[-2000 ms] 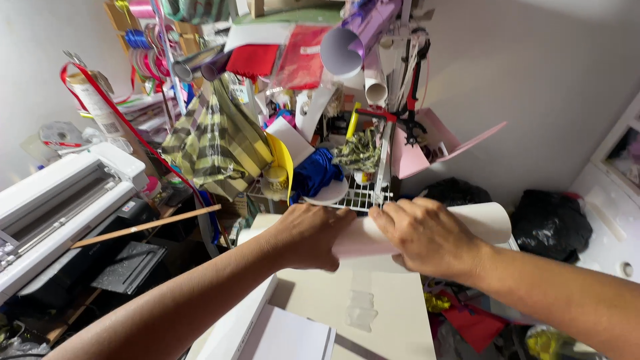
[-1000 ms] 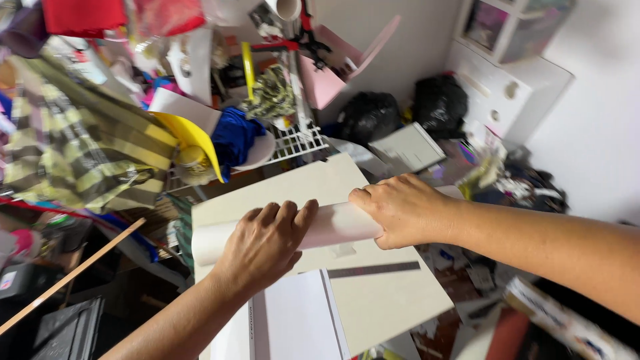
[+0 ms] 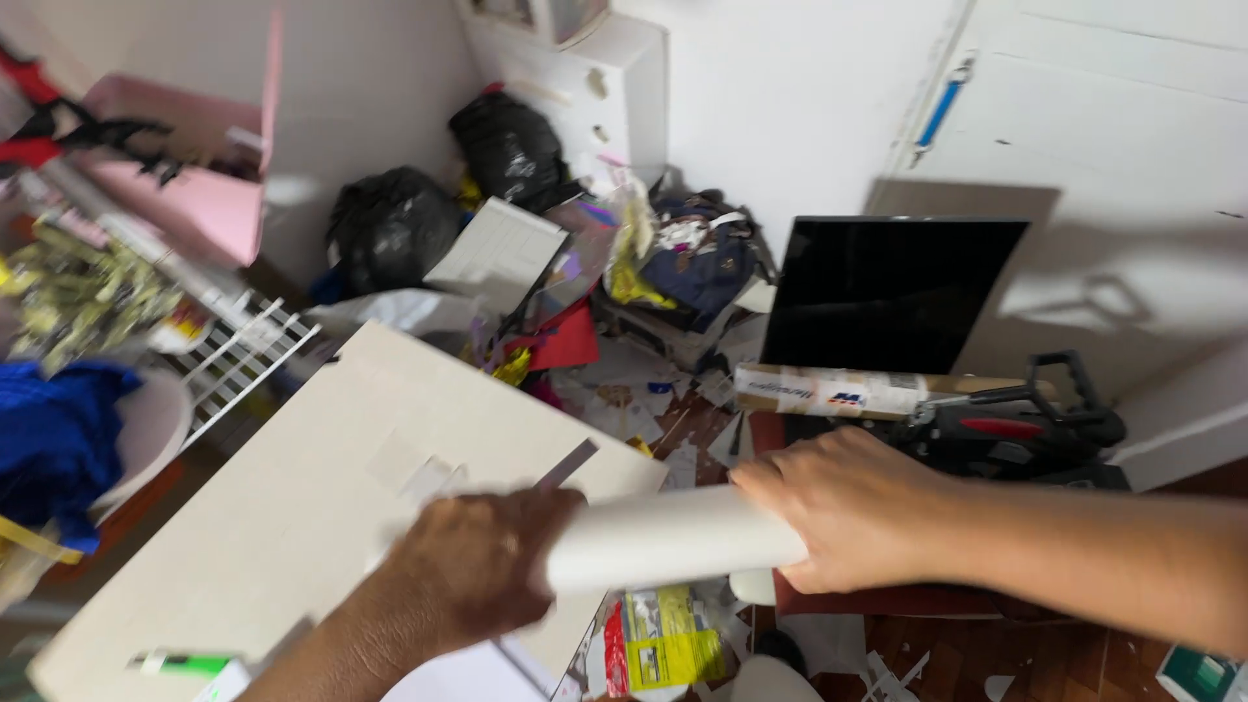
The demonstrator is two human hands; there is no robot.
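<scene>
A thick white roll, seemingly of paper or vinyl, spans between my two hands over the right edge of a cream tabletop. My left hand is closed around its left end, above the table. The right part is gripped by my right hand, which is out past the table's edge. Behind my left hand, a dark flat strip, perhaps a ruler, lies on the tabletop. A green and white cutter or marker rests near the table's lower left corner. White sheets are partly hidden below my left forearm.
A white wire rack adjoins the table's left side. Black garbage bags and a dark backpack stand behind. A black panel leans on the wall, with a cardboard tube before it. Paper scraps litter the wooden floor.
The view has swung far to the right, bringing the black panel and cardboard tube into sight. Both hands still hold the white roll, which has moved from over the table to its right edge.
</scene>
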